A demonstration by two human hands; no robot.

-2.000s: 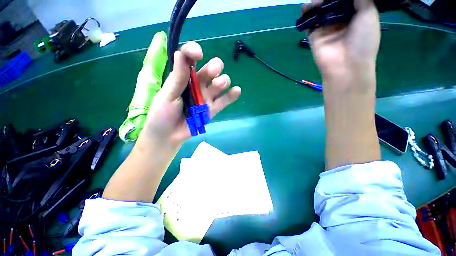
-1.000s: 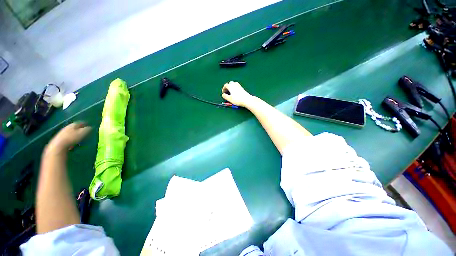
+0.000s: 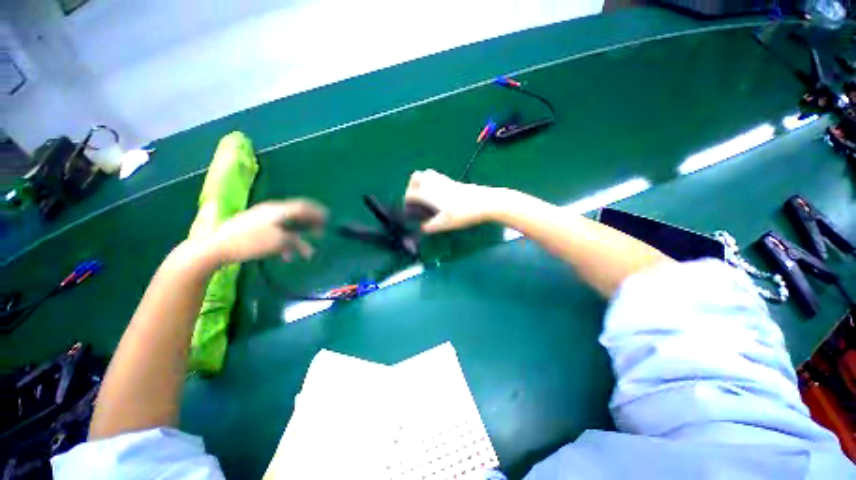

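My right hand [image 3: 446, 202] is curled at mid-bench, with a dark, blurred black clamp [image 3: 387, 228] at its fingertips. A thin cable runs up from behind this hand to a blue plug with red ends [image 3: 486, 129]. My left hand [image 3: 272, 230] is blurred, empty and spread over the lime-green fabric roll [image 3: 218, 305]. Between and below the hands, another cable ends in a blue plug with red sleeves [image 3: 352, 291]. How my right fingers hold the clamp is partly hidden by blur.
White sheets [image 3: 375, 412] lie in front of me. A phone [image 3: 657, 234], pale beads [image 3: 751, 265] and two black clamps [image 3: 790, 272] are at right. A clamp heap [image 3: 47, 403] is at lower left. Another clamp [image 3: 522, 130] lies near the bench's back line. Red bin [image 3: 831, 403] at lower right.
My left hand has moved right, from beside the green roll to over it. My right hand is now at a clamp. A lead with a blue plug now lies at far left. The view has shifted.
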